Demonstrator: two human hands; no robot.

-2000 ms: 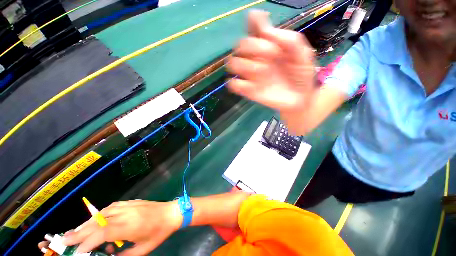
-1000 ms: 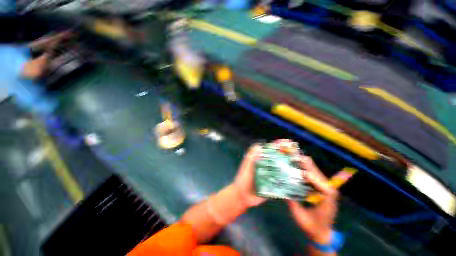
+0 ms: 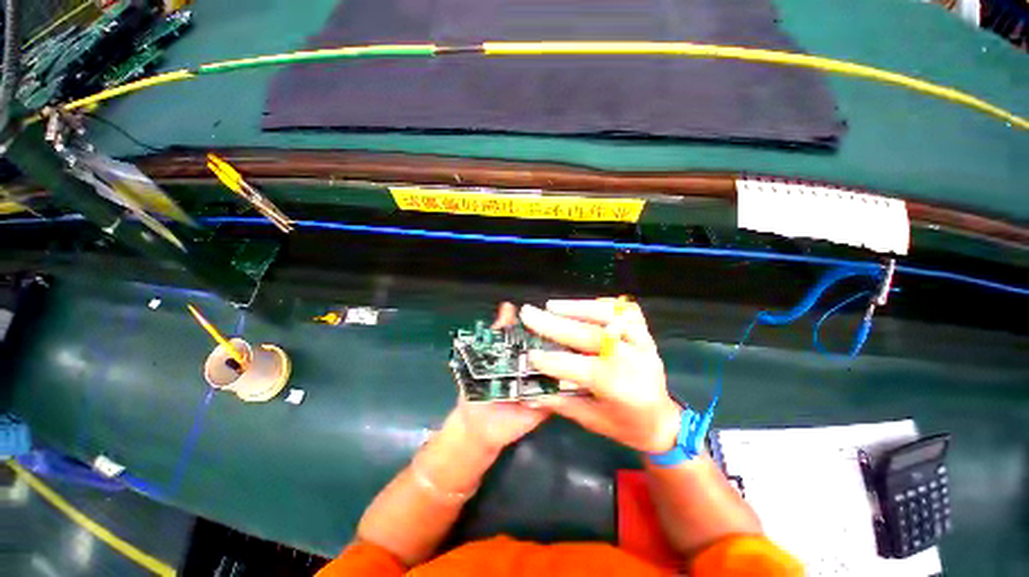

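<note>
A green circuit board with dense small parts is held in front of me at the middle. It looks like two boards stacked, but the fingers cover part of it. My left hand holds it from below and the left. My right hand grips its right side from above, with a blue wrist strap on the wrist. A bit of yellow shows between the right fingers.
A cream pot with a yellow stick stands left. A small labelled item lies beyond it. A calculator lies on white paper at right, beside a red card. A blue cord runs from my wrist to the line edge.
The view has swung round from the co-worker to the bench. Both hands still hold the board, now seen more edge-on, with the right hand over its top.
</note>
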